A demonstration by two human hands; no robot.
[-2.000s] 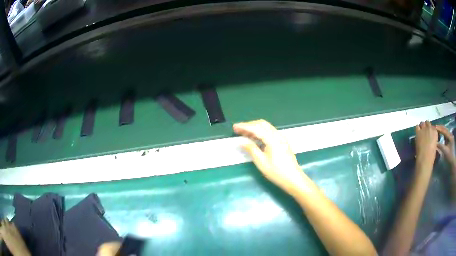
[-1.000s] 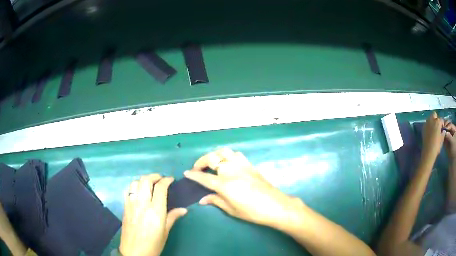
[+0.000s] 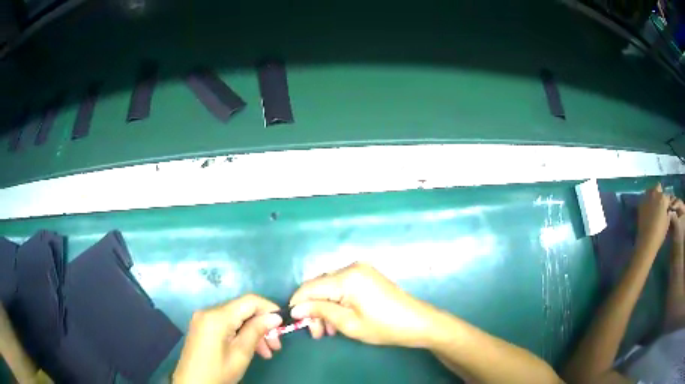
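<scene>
My left hand (image 3: 229,334) and my right hand (image 3: 357,306) meet low in the middle of the view, above the green tabletop (image 3: 420,262). Both pinch one small dark blank (image 3: 285,313) between thumbs and fingers. A thin red-and-white strip (image 3: 289,328) shows along its near edge. The fingers hide most of the piece. A stack of dark blanks (image 3: 113,307) lies fanned at the left, with notched edges.
Beyond a white rail (image 3: 315,172), the green belt (image 3: 420,112) carries several narrow dark folded sleeves (image 3: 276,94). A white block (image 3: 591,208) stands right, by another worker's hands (image 3: 655,214) and dark blanks. Another person's arm (image 3: 16,349) shows at the left edge.
My right hand has come back from the rail to meet my left. The dark piece, flat a second ago, is now mostly covered by the fingers, its red-and-white strip showing. Belt pieces appear slightly further left.
</scene>
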